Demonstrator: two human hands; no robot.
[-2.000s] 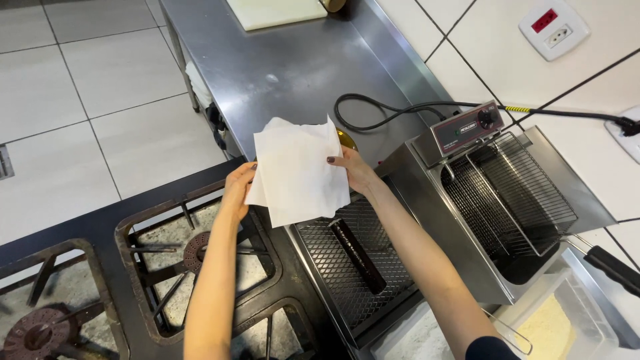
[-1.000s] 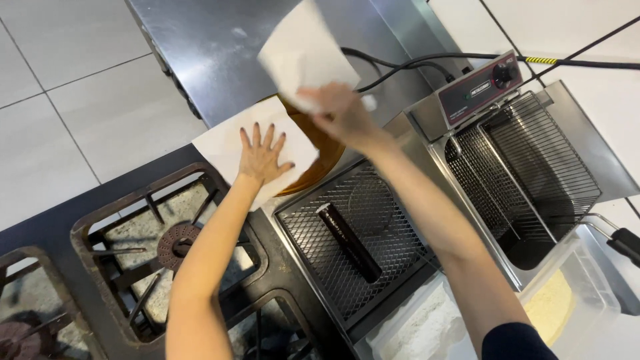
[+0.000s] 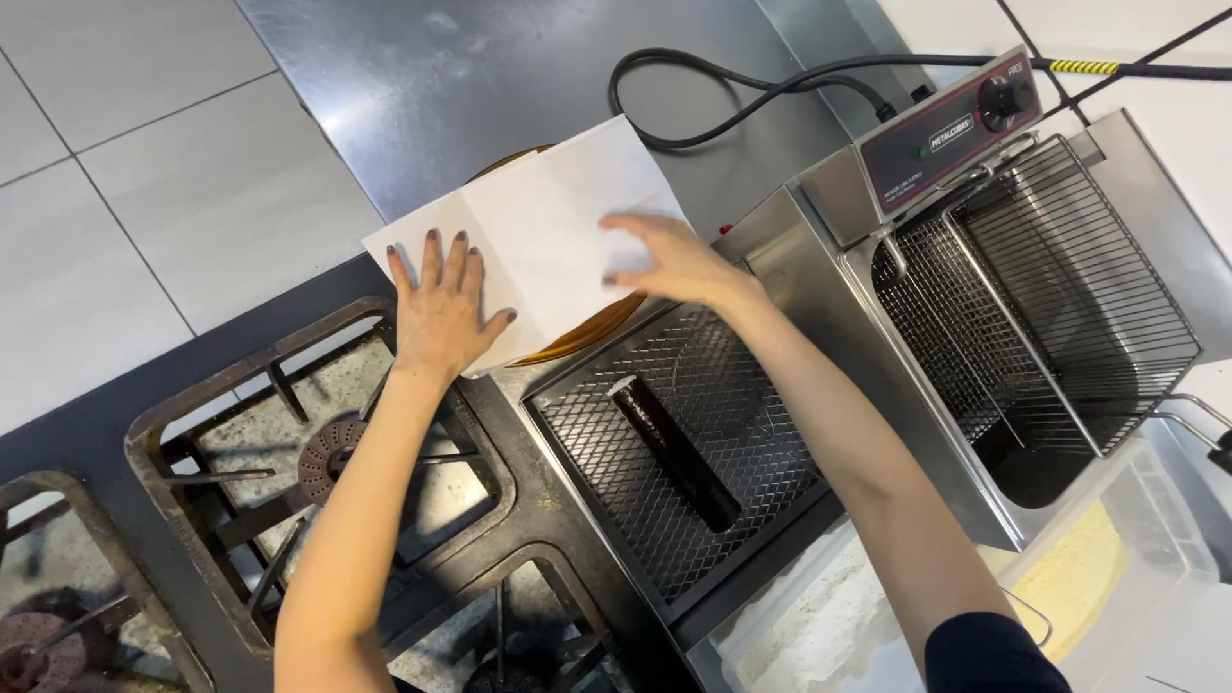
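Note:
Two overlapping white paper sheets point(image 3: 549, 221) lie over a round amber dish point(image 3: 587, 329), whose rim shows below and above them. My left hand point(image 3: 443, 303) rests flat on the left sheet with its fingers spread. Over the right part of the paper is my right hand point(image 3: 664, 258), slightly blurred, thumb and fingers apart and gripping nothing; whether it touches the sheet is hard to tell. Just below the dish, a dark cylindrical bar point(image 3: 676, 454) lies on a metal mesh grate point(image 3: 616, 481).
Gas stove grates point(image 3: 260, 366) stand at lower left. An electric fryer point(image 3: 948, 144) with a wire basket point(image 3: 1068, 298) is at right, its black cable point(image 3: 664, 140) looping over the steel counter point(image 3: 500, 67). Plastic tubs of white powder point(image 3: 818, 606) and yellow powder point(image 3: 1083, 577) sit at lower right.
Two seconds ago both hands held the paper up. One second ago my right hand held one sheet raised beside the other; now that sheet lies over the dish and my right hand is off its edge.

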